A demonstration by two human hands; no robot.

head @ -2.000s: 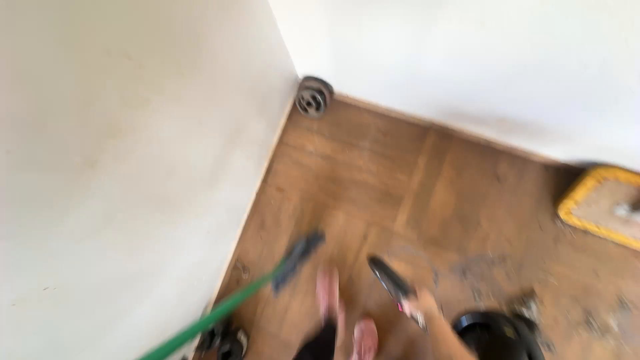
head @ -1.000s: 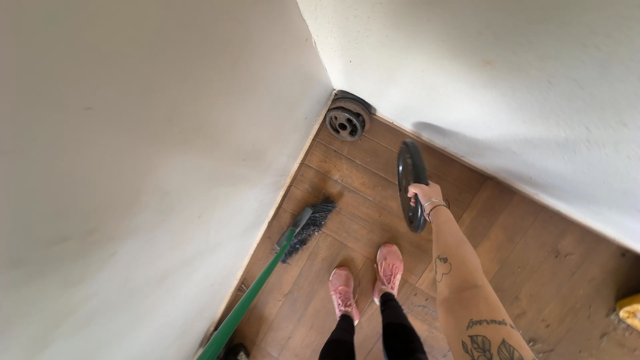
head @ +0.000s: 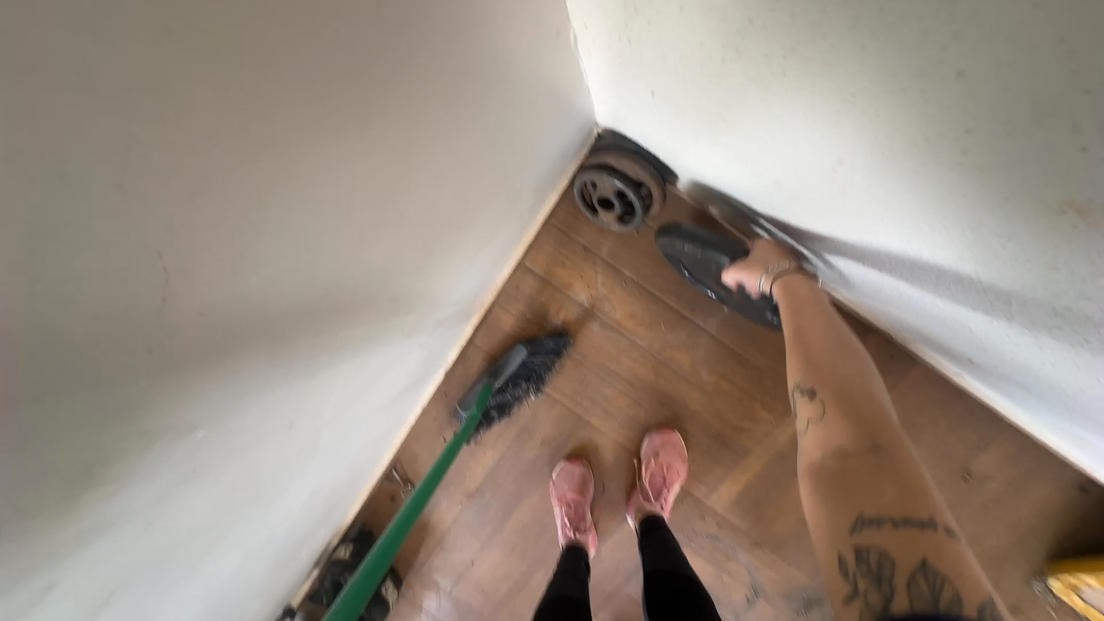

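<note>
My right hand [head: 759, 266] grips the edge of a large black weight plate [head: 703, 259], which is held tilted close to the right wall, just above the floor. In the corner, a stack of weight plates [head: 611, 198] leans on edge against the wall. A broom with a green handle [head: 414, 509] reaches in from the bottom left, its dark bristles [head: 530, 371] on the wooden floor near the left wall. My left hand is out of the picture, so what it holds cannot be seen.
Two pink sneakers [head: 573, 504] stand on the wooden floor [head: 604, 345]. Dark objects [head: 349, 569] lie along the left wall at the bottom. A yellow-edged thing [head: 1078, 586] shows at the lower right. White walls meet at the corner.
My right hand has carried the black plate toward the right wall, near the stacked plates. A second ago it was held upright farther from that wall. The view has turned toward the corner.
</note>
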